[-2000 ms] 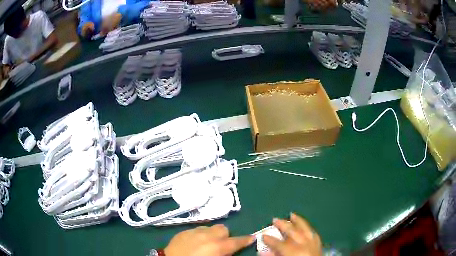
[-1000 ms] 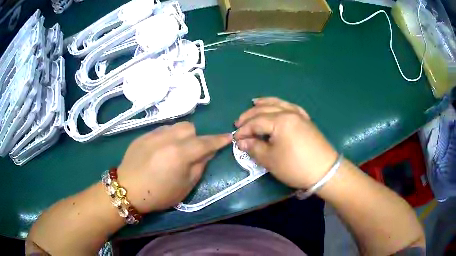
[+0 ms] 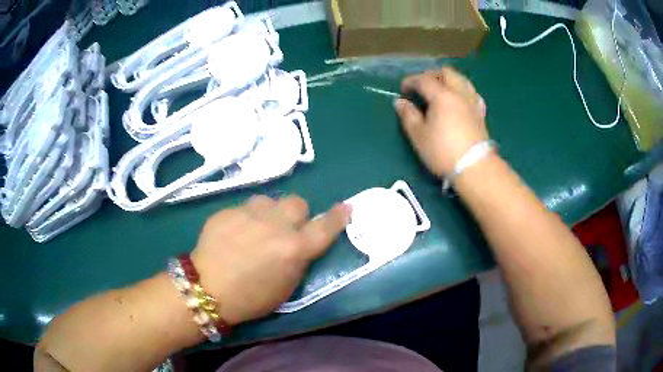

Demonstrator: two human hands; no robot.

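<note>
A white plastic frame (image 3: 382,224) lies on the green bench near the front edge, its round disc and end loop to the right. My left hand (image 3: 265,247) holds it down, index fingertip on the disc's left edge; the hand hides much of the long oval part. My right hand (image 3: 445,120) is farther out, thumb and index finger around one loose thin pin (image 3: 379,91). The hand covers the pin's right part, and whether the fingers grip it cannot be told. More thin pins (image 3: 392,67) lie blurred beside the cardboard box.
Overlapping white frames (image 3: 229,131) lie left of the pins, with a taller pile (image 3: 54,145) at far left. The open cardboard box (image 3: 407,33) is at the top. A white cord (image 3: 578,76) and a clear bag with yellowish contents (image 3: 618,73) lie at right.
My right hand has left the frame and moved up and away to the loose pin. The disc and end loop are now uncovered. My left hand has stayed on the frame.
</note>
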